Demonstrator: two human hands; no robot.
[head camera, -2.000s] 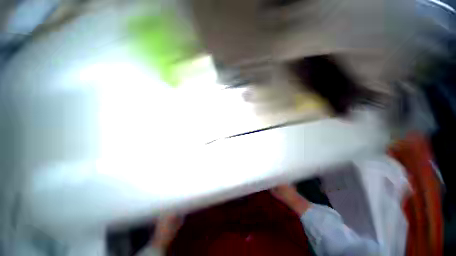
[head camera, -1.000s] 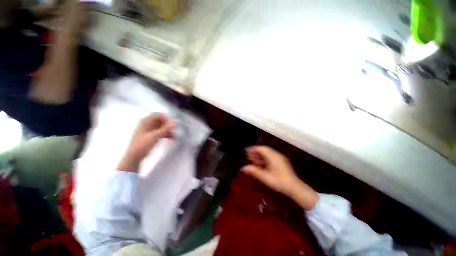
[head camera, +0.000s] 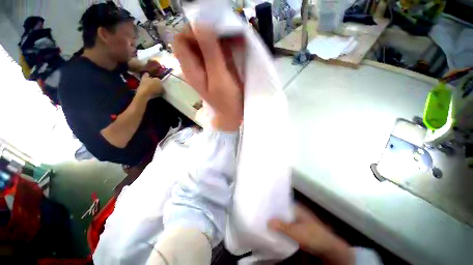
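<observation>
A white fabric piece (head camera: 264, 140) hangs in front of me, from the top middle down over the table's front edge. My left hand (head camera: 213, 75) is raised high, holding the fabric's upper part; its fingers are partly hidden and blurred. My right hand (head camera: 306, 230) is low, gripping the fabric's lower edge. More white fabric (head camera: 140, 207) lies at the lower left, beside my pale sleeve. The sewing machine's needle plate (head camera: 409, 155) is at the right, brightly lit, with a green tag (head camera: 438, 107) hanging above it.
The white table (head camera: 337, 119) runs from the middle to the right. A person in a dark shirt (head camera: 96, 93) sits at the left, working with their hands. A wooden board (head camera: 321, 49) with white pieces is at the back. A red item (head camera: 101, 220) shows at the lower left.
The view has swung up and left. My left hand has risen from beside the table with white fabric, and my right hand now grips the fabric's lower part.
</observation>
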